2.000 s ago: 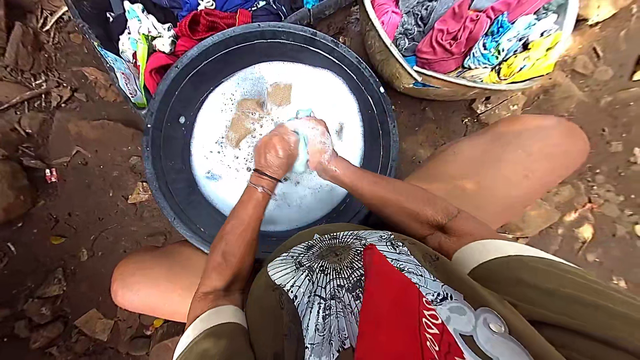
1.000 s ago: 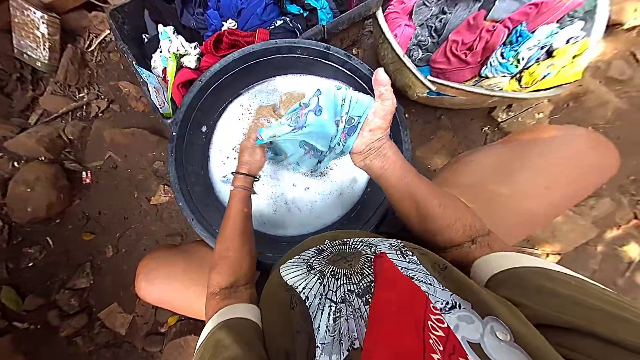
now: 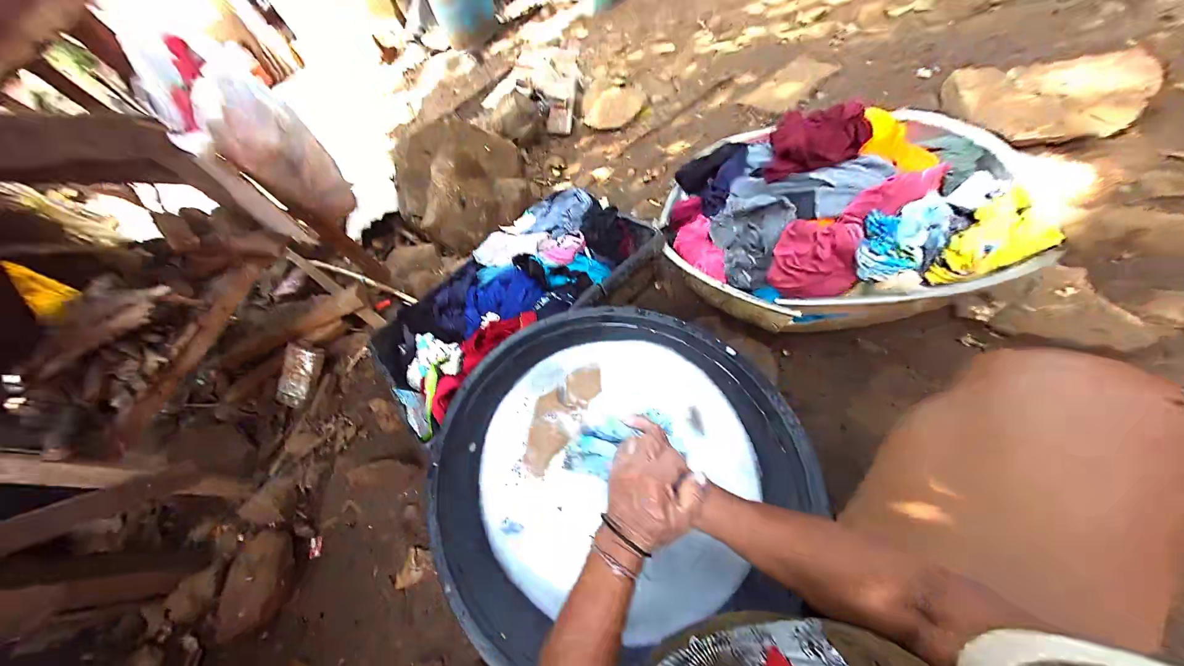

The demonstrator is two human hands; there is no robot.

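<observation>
A round black plastic tub [image 3: 786, 462] holds white soapy water [image 3: 527, 555]. In it lies a light blue patterned cloth [image 3: 597, 449], partly under the suds, just beyond my hands. My left hand [image 3: 643, 490], with dark bands at the wrist, is closed at the near end of the cloth and overlaps my right hand. My right hand [image 3: 686, 499] is mostly hidden behind it, pressed against it. The hands are somewhat blurred, and whether the right one grips cloth is not visible.
A dark rectangular crate [image 3: 638, 264] of clothes touches the tub's far side. A wide metal basin [image 3: 740, 310] of colourful clothes stands at the back right. Broken wood [image 3: 213, 342] lies at the left, a large rock [image 3: 458, 176] behind the crate. My bare knee [image 3: 1027, 481] is at the right.
The cloth, spread up between my hands a second ago, is now down in the suds, and my hands have come together. The view has tilted up and left.
</observation>
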